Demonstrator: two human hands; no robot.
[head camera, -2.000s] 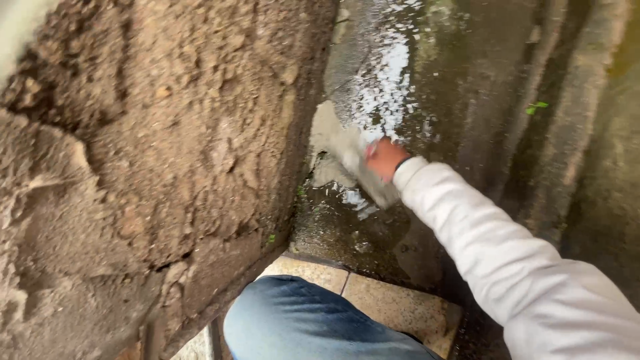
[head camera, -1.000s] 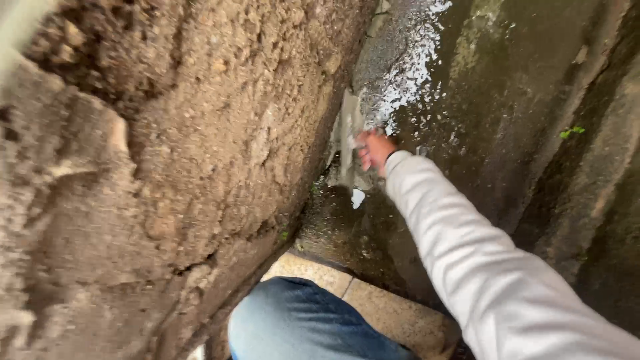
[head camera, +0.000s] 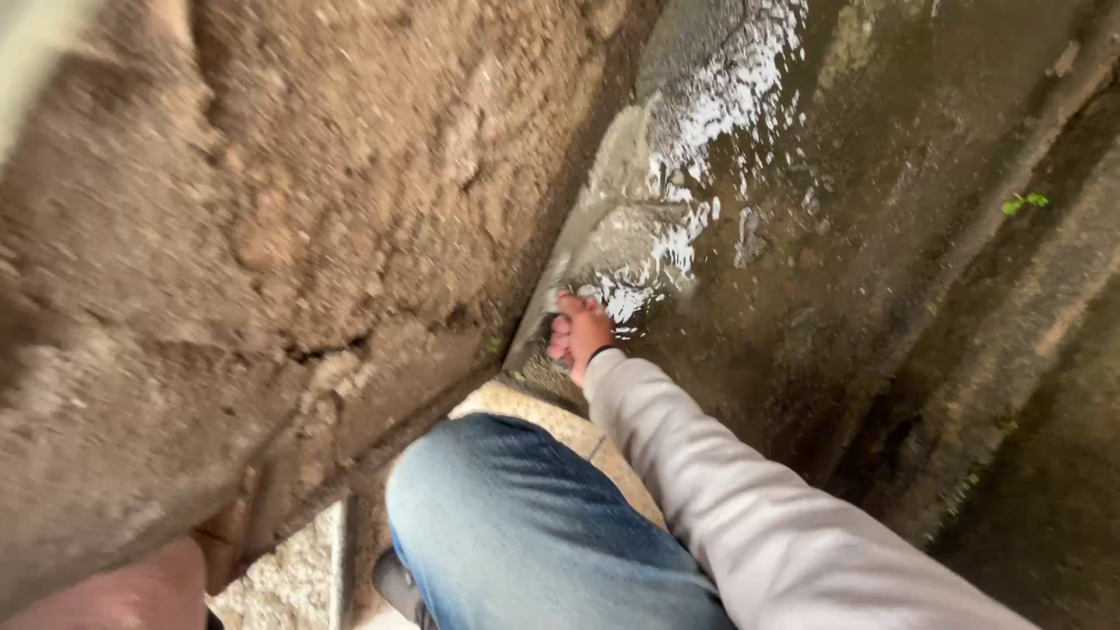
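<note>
My right hand (head camera: 582, 337), at the end of a pale sleeve with a dark band at the wrist, is closed around the grip of a flat hand tool, seemingly a trowel. The tool is mostly hidden by my fingers and blurred. It is against wet grey mortar (head camera: 617, 232) along the foot of a rough earthen wall (head camera: 376, 175). Shiny water lies on the mortar and the dark floor beside it. A blurred pinkish shape at the lower left looks like part of my left hand (head camera: 131, 595); its fingers cannot be made out.
My knee in blue jeans (head camera: 525, 516) is below my right hand, over pale tiles (head camera: 516, 402). Wet, dark concrete (head camera: 787, 289) with raised ridges (head camera: 1006, 289) spreads to the right. A small green plant (head camera: 1024, 203) grows there.
My right hand has moved down along the wall's foot, nearer my knee. More of the wet grey mortar shows above it. The pinkish shape has come into view at the lower left.
</note>
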